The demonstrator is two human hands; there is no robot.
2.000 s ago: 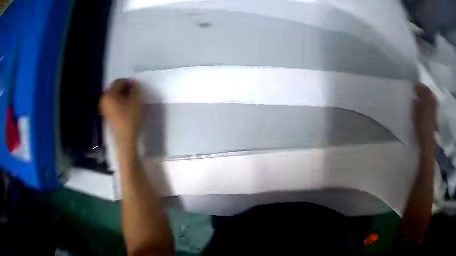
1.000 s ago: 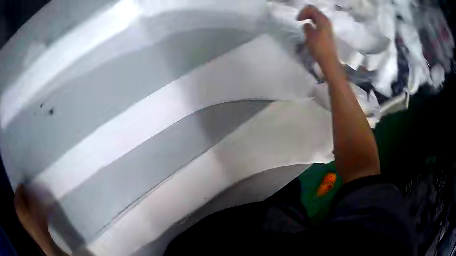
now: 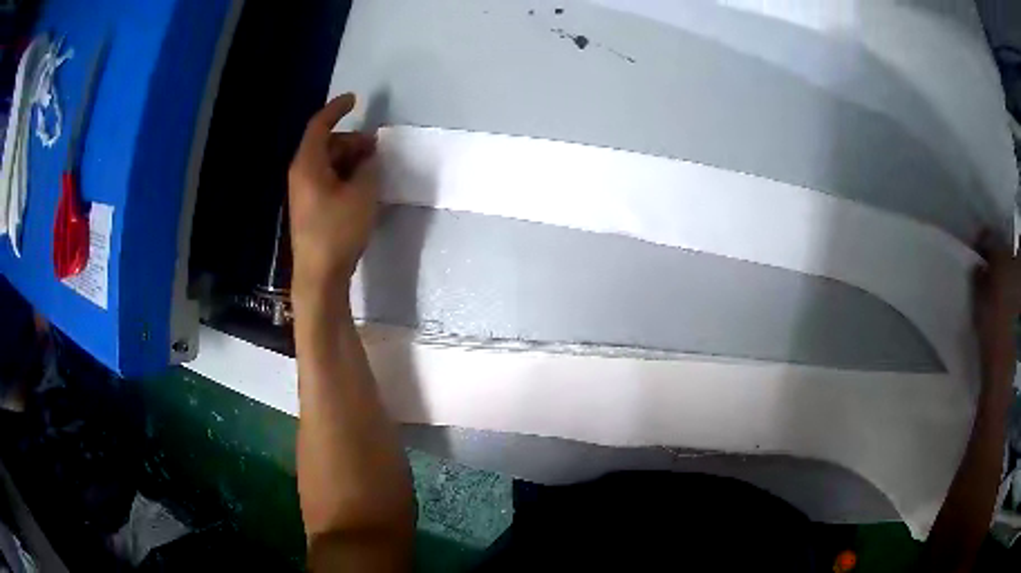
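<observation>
A long bright white strip [image 3: 605, 202] lies across the pale grey table, its right end flaring into a curve. A stack of slightly pinkish pieces [image 3: 627, 397] of similar shape lies nearer my body, with layered edges. My left hand [image 3: 334, 207] is at the strip's left end, index finger raised and apart from the thumb, with no material visible between them. My right hand [image 3: 992, 274] is at the strip's right end, dark and partly cut off by the picture's edge; its grip is unclear.
The grey table [image 3: 481, 73] has dark specks. At left stands a blue-covered machine [image 3: 146, 202] with a dark opening. Red-handled shears [image 3: 72, 229] and white cords [image 3: 20, 146] lie on its cover. The floor [image 3: 224, 448] is green, and a small orange object [image 3: 844, 561] shows below.
The view has swung back from the scrap pile toward the blue machine. My right hand has moved from beside the scraps to the strip's right end. My left hand is at the left end.
</observation>
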